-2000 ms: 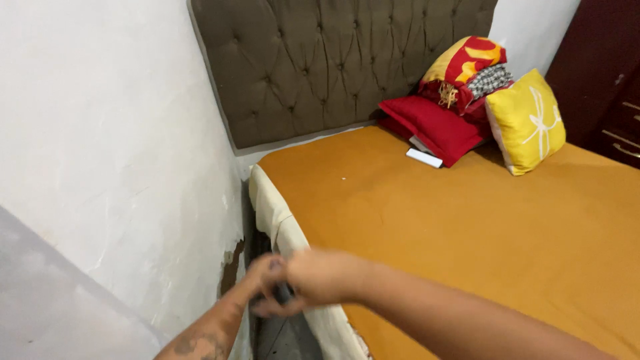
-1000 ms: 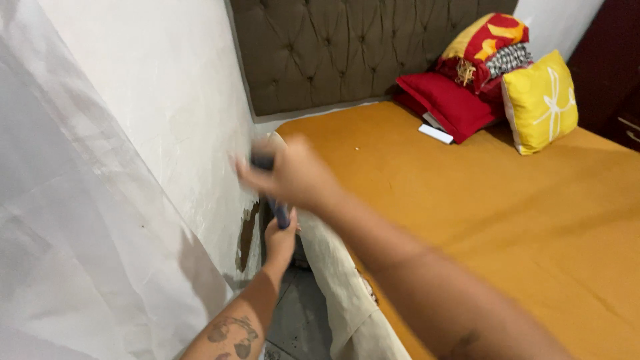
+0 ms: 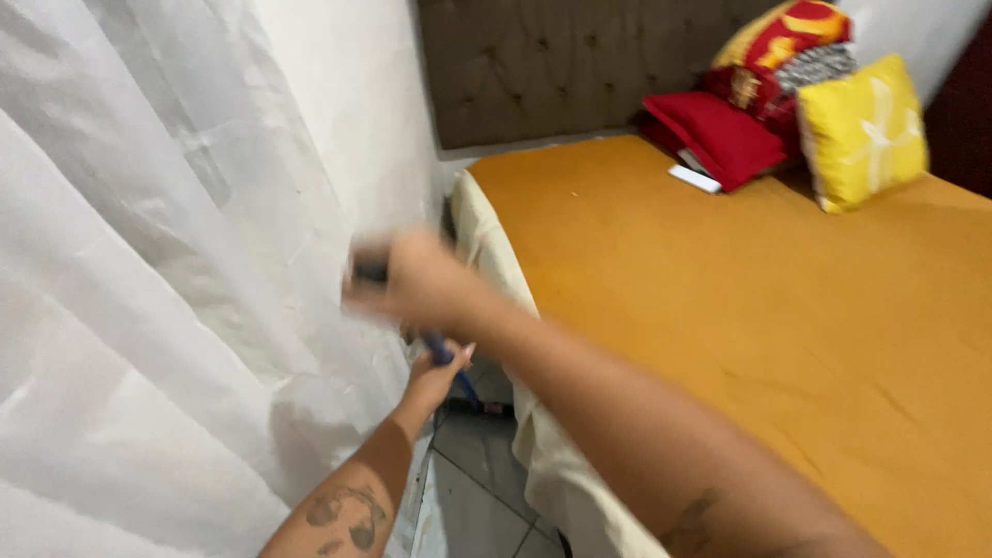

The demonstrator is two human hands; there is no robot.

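A blue pole (image 3: 466,385) slants down through the gap between the wall and the bed to a dark head (image 3: 496,408) on the floor, perhaps a broom or squeegee; its kind is unclear. My left hand (image 3: 436,370) is closed around the pole's middle part. Above it, my right hand (image 3: 411,277) is blurred by motion and grips the pole's dark upper end (image 3: 370,270).
White sheer curtains (image 3: 178,294) hang close on the left. An orange-covered bed (image 3: 697,294) with a pale side cloth fills the right, bearing a red pillow (image 3: 717,136), a yellow pillow (image 3: 864,132) and a white remote-like object (image 3: 694,179). Grey tiles (image 3: 473,480) show in the gap.
The blue pole and the dark head on the floor have come into clearer sight. My two hands stand farther apart than two seconds ago. The view has shifted left, showing more curtain.
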